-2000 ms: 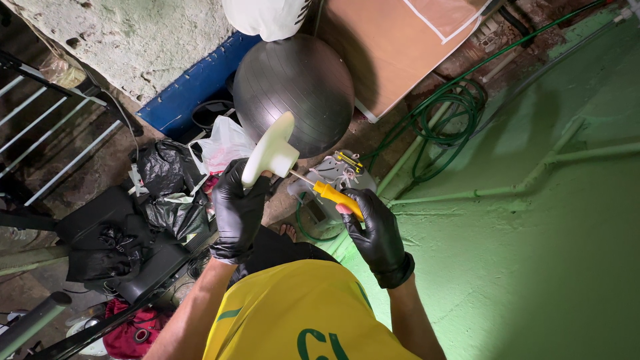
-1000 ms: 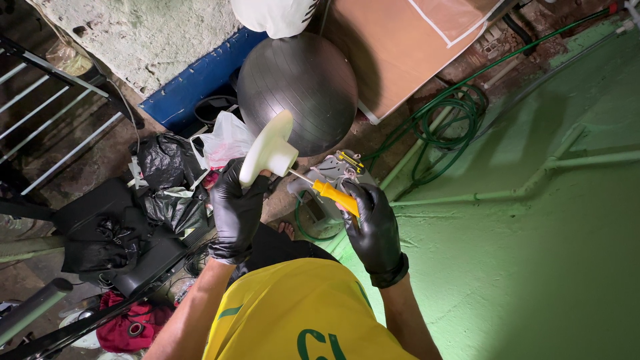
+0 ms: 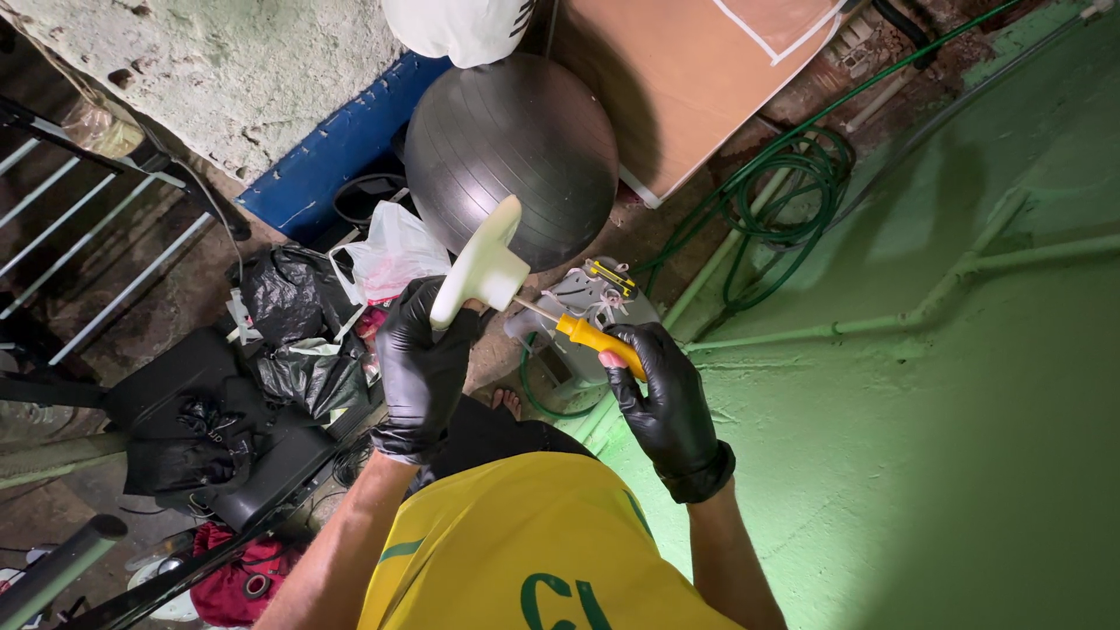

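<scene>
In a black glove, my left hand (image 3: 424,367) grips a white plastic disc-shaped fitting with a short round collar (image 3: 483,269), its wide face turned up and left. My right hand (image 3: 662,398), also in a black glove with one fingertip bare, holds a screwdriver by its yellow handle (image 3: 599,344). The metal shaft points left and meets the fitting's collar; its tip is hidden there. Below the hands, a grey container (image 3: 569,306) carries a small yellow-and-black item (image 3: 612,277) on its top.
A dark exercise ball (image 3: 512,162) lies beyond the hands, beside a brown board (image 3: 674,79). A coiled green hose (image 3: 792,201) rests near the green wall (image 3: 919,455). Plastic bags (image 3: 293,297) and a metal rack (image 3: 105,227) stand left, with a red bag (image 3: 236,573) at lower left.
</scene>
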